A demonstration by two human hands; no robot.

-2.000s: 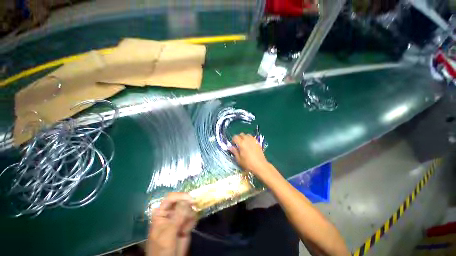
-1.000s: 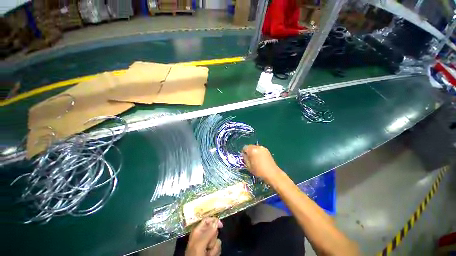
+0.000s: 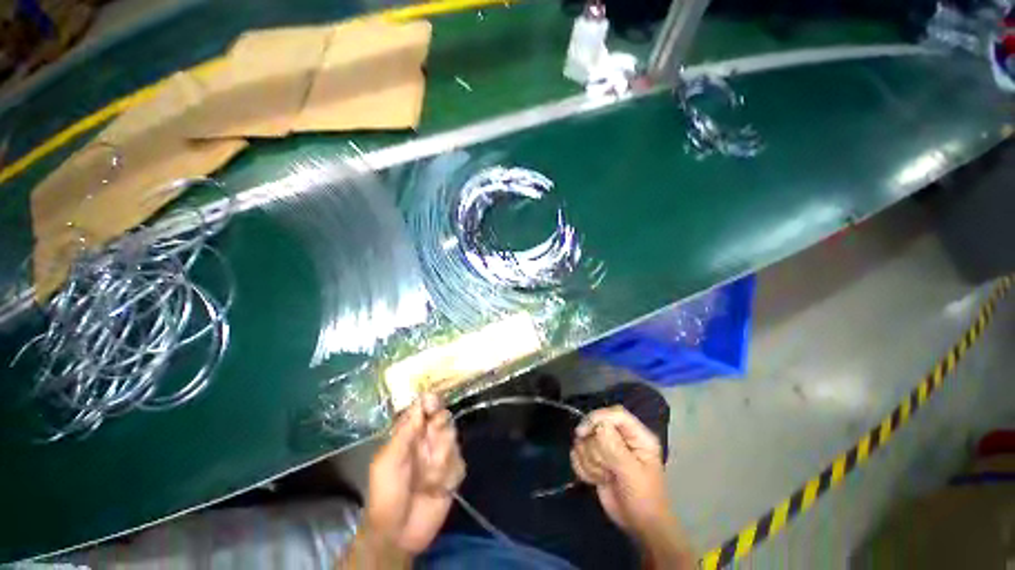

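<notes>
A thin shiny strand (image 3: pixel 518 400) arches between my two hands over my dark-clothed lap. My left hand (image 3: pixel 415 473) is closed on its left part near the yellow-cream block (image 3: pixel 462 359); a pale length trails below this hand. My right hand (image 3: pixel 619 454) is closed on the right part, and a short end shows to its left. Whether anything else sits in the fingers is hidden. The C-shaped bundle of silver strands (image 3: pixel 473 237) lies on the bench beyond the block. Clear straighter strands (image 3: pixel 362 262) lie fanned to its left.
A tangled heap of looped strands (image 3: pixel 128 328) lies at left, partly on cardboard (image 3: pixel 317 78). A small strand bundle (image 3: pixel 712 117) lies at the far right. A white bottle (image 3: pixel 587 45) stands beyond the metal strip. A blue bin (image 3: pixel 696 340) is below the green bench edge (image 3: pixel 779 234).
My right hand has left the C-shaped bundle and come back over the lap, now holding a strand with my left hand. The camera view has tilted down.
</notes>
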